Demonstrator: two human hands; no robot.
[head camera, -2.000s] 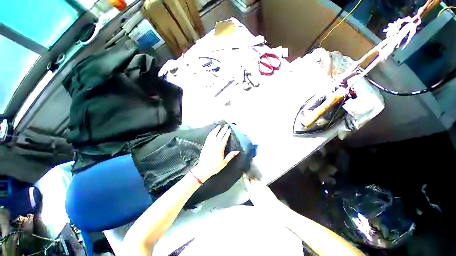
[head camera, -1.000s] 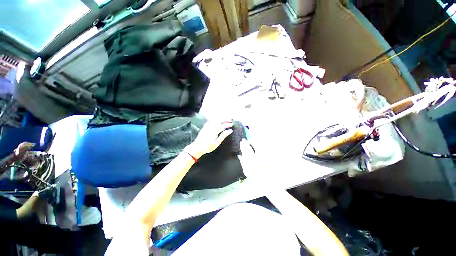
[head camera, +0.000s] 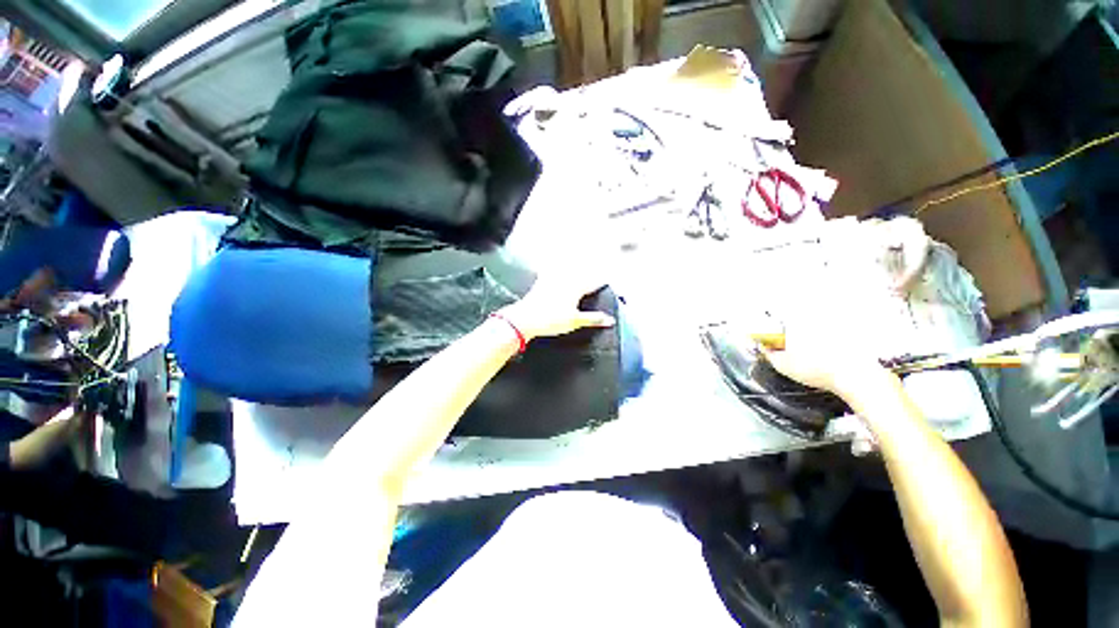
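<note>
A dark garment piece (head camera: 540, 380) is draped over the right part of the blue padded form (head camera: 276, 321). My left hand (head camera: 558, 309) rests on the garment near its right end, thumb apart from the fingers; whether it grips the cloth is not clear. My right hand (head camera: 812, 358) is closed around the handle of the steam iron (head camera: 776, 399), which sits at the right part of the white table. The iron's sole is partly hidden by its body and my hand.
A pile of dark garments (head camera: 380, 135) lies behind the form. Red-handled scissors (head camera: 773, 198) and small dark tools (head camera: 706, 214) lie at the back of the white table (head camera: 368, 472). Crumpled whitish cloth (head camera: 914, 272) is at right. A person's arm (head camera: 49, 438) shows at far left.
My right hand has left the garment and taken hold of the iron's handle. My left hand stays on the garment. The iron has turned slightly. The camera view has shifted.
</note>
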